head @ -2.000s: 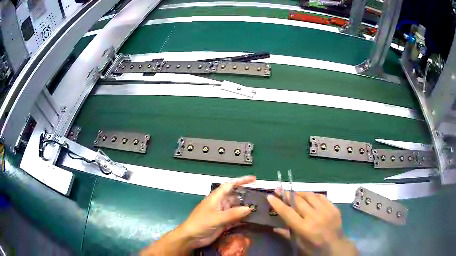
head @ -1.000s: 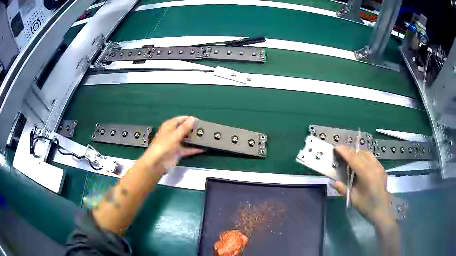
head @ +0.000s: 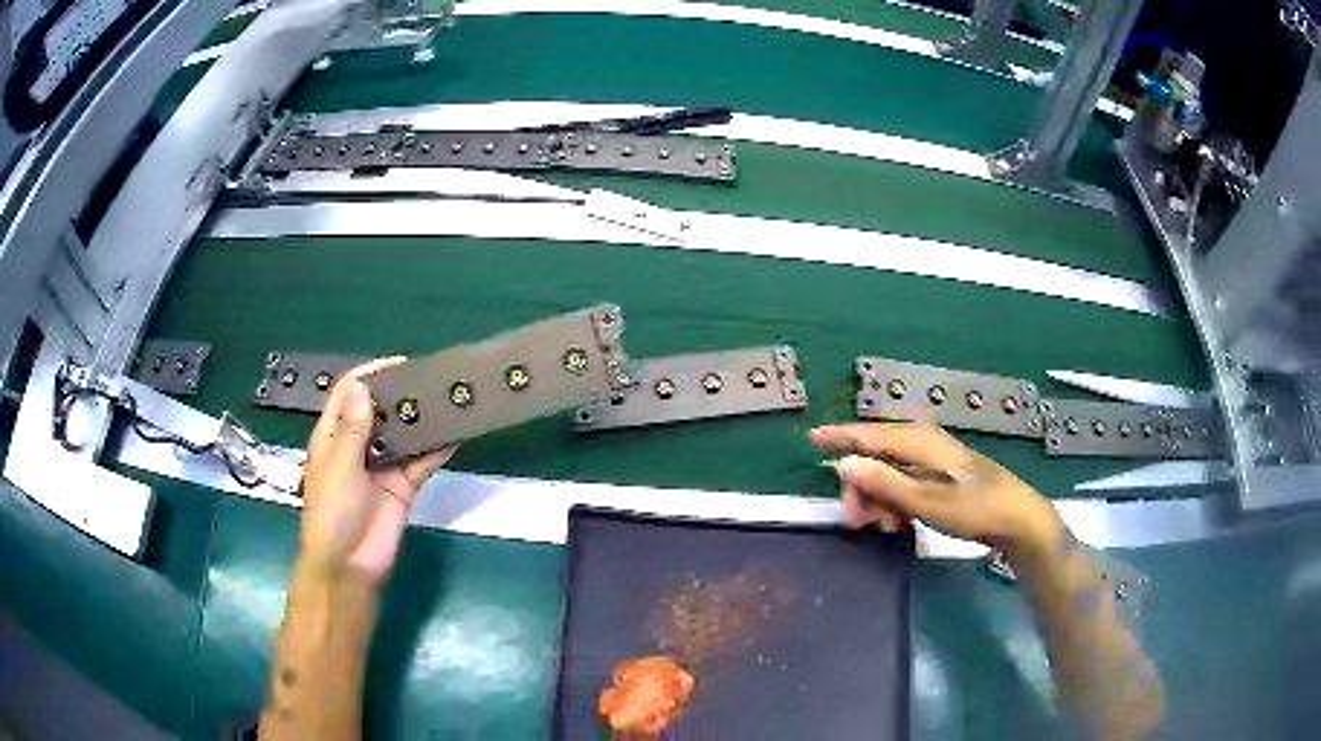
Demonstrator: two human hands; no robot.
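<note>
My left hand grips the left end of a grey-brown fixture block and holds it raised and tilted, right end higher. Its four round brass-ringed seats face up. Another block lies on the green belt just behind and to the right, its left part overlapped by the held block. My right hand is over the near rail, right of that block, with its index finger extended and other fingers curled. No tweezers show; whether it holds anything is hidden.
A black tray with reddish-brown specks and an orange-red lump is nearest me. Other blocks lie left and right on the belt. A joined row of blocks lies on the far lane. Metal frames stand at both sides.
My left hand has lifted its block and moved left and nearer. The block that was in my right hand is no longer there; a block lies on the belt at the centre. My right hand moved left.
</note>
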